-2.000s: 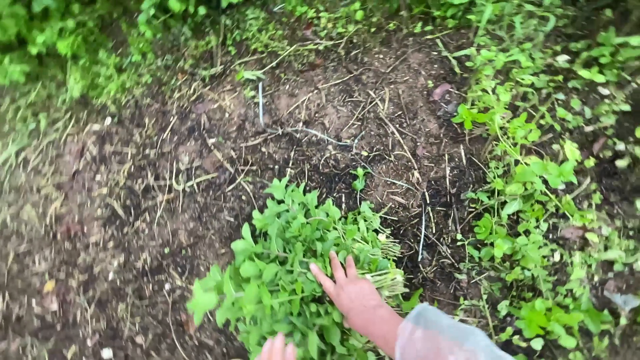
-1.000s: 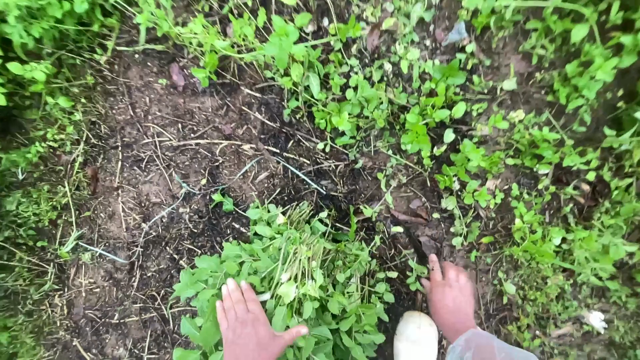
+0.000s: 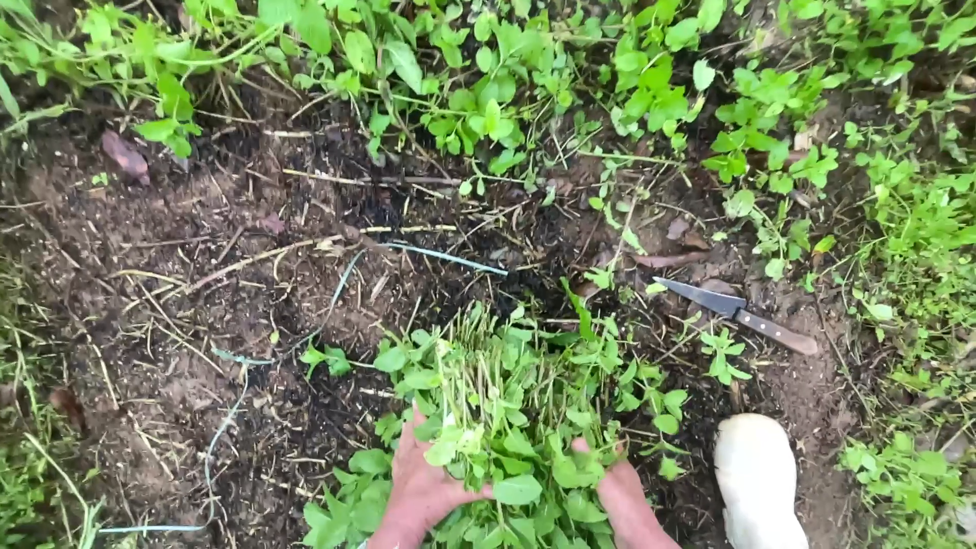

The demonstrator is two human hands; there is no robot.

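Observation:
A thick bundle of leafy green stems (image 3: 518,396) lies at the bottom centre, its cut ends toward the top. My left hand (image 3: 427,480) grips its left side, thumb over the leaves. On the bundle's right side is my right hand (image 3: 618,480), its fingers partly hidden among the leaves. A knife (image 3: 732,309) with a wooden handle rests on the soil to the right, above a white boot. Left of the bundle, a thin blue-green string (image 3: 229,415) curves over the ground.
The white boot (image 3: 759,480) stands at the lower right. Low leafy plants (image 3: 488,84) grow across the top and down the right side (image 3: 915,221). Bare dark soil (image 3: 175,297) with dry stems and dead leaves spreads at the left.
My right hand has moved from the soil beside the bundle onto its right side. My left hand has gone from flat on top to the bundle's left side.

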